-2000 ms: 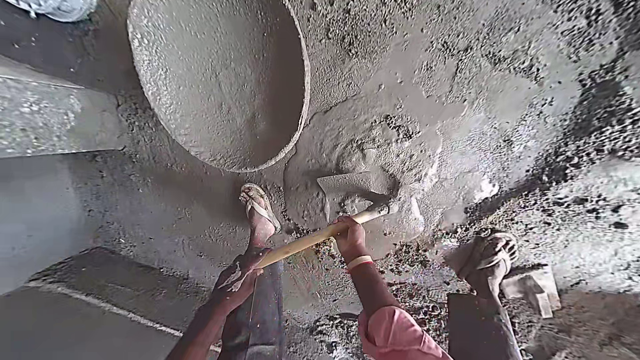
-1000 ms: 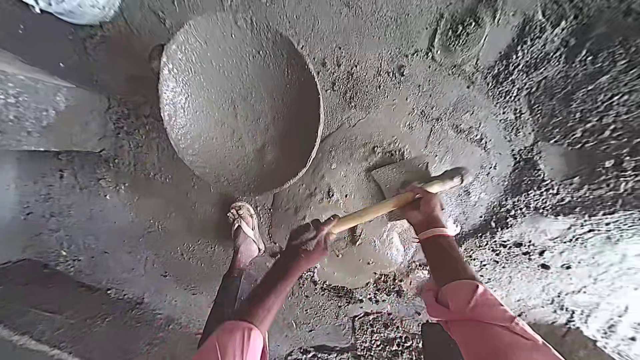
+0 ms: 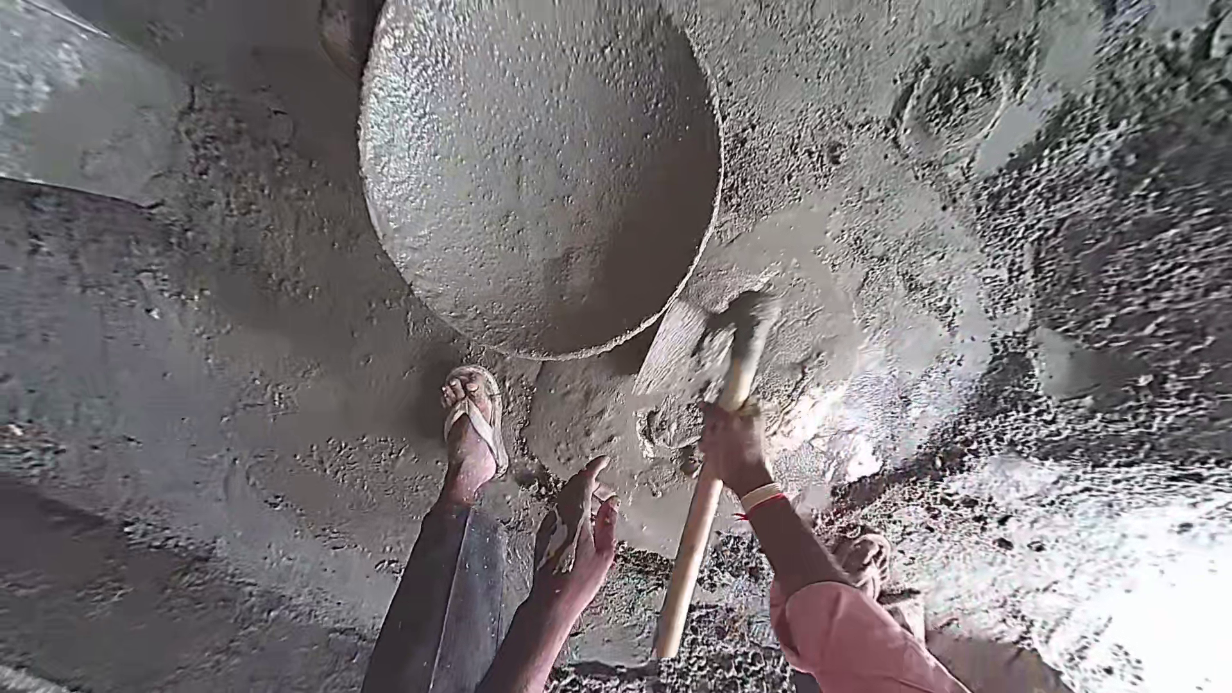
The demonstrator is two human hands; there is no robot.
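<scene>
My right hand [image 3: 736, 448] grips the wooden handle of a hoe [image 3: 695, 549] near its head. The handle slants from the upper right down to the lower left. The metal blade [image 3: 671, 348], smeared with wet mortar, lies against the mortar [image 3: 818, 318] just below a large round pan [image 3: 717, 192]. Off the handle, to its left, my left hand [image 3: 577, 525] is held with fingers apart and nothing in it; grey mortar coats part of it. Wet grey mortar covers the inside of the pan.
My sandalled left foot [image 3: 472, 414] stands below the pan, and my other foot [image 3: 864, 558] is at the lower right, partly hidden by my arm. A flat slab-like block [image 3: 87, 106] is at the upper left. Rough, wet mix spreads over the ground on the right [image 3: 1136, 260].
My left hand has let go of the hoe handle. The hoe has swung from a low slant to a steeper one, still in my right hand, with its blade now near the pan.
</scene>
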